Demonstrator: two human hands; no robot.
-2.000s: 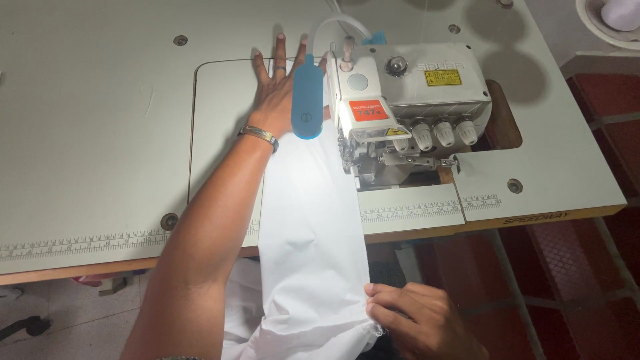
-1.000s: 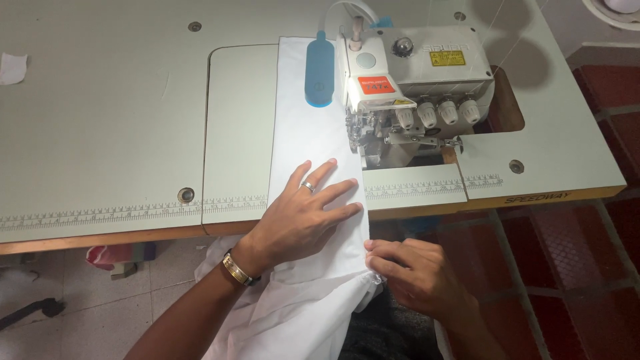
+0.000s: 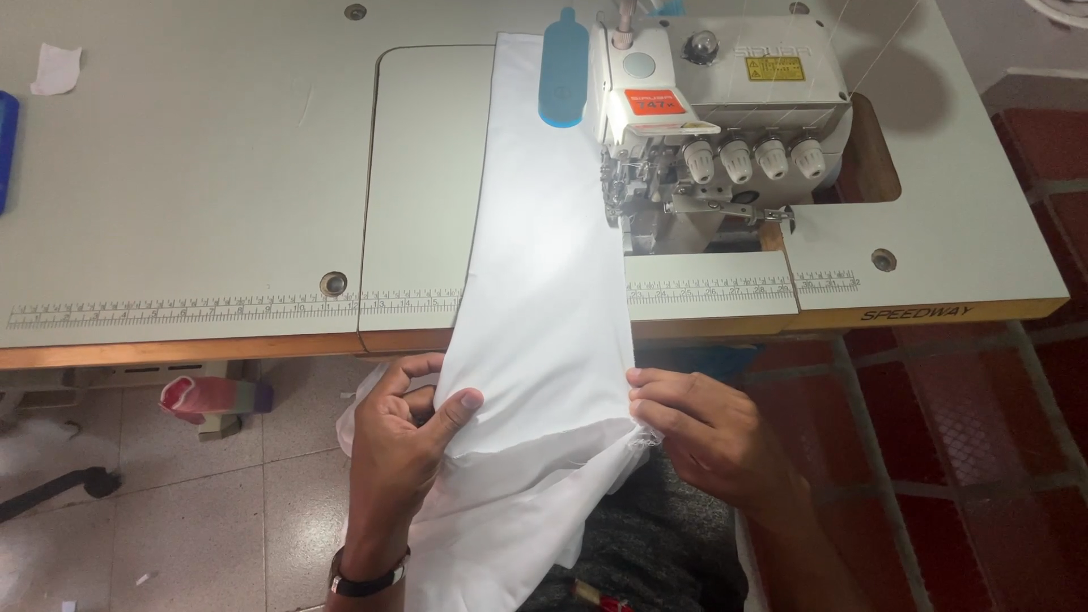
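Observation:
White fabric (image 3: 552,255) runs from beside the needle area of a Siruba overlock sewing machine (image 3: 748,68) over the table's front edge and down to the lap. My left hand (image 3: 408,433) grips its left edge just in front of the table, thumb on top and fingers partly beneath. Level with it, my right hand (image 3: 705,425) pinches the right edge between thumb and fingertips, close to a gathered, frayed-looking corner (image 3: 644,437). The fabric's right edge lies along the presser foot area, where the exact contact is hidden. A blue lamp (image 3: 563,72) hangs over the cloth.
The machine table (image 3: 212,170) has a printed ruler along its front and a cut-out right of the needle area. A white scrap (image 3: 57,70) and part of a blue object (image 3: 7,153) lie at the left. Below left, a pink and grey item (image 3: 212,398) is near the floor.
My left hand has moved from beside the machine, across the fabric, down to its left edge before the table. My right hand still holds the right edge. The view has shifted somewhat.

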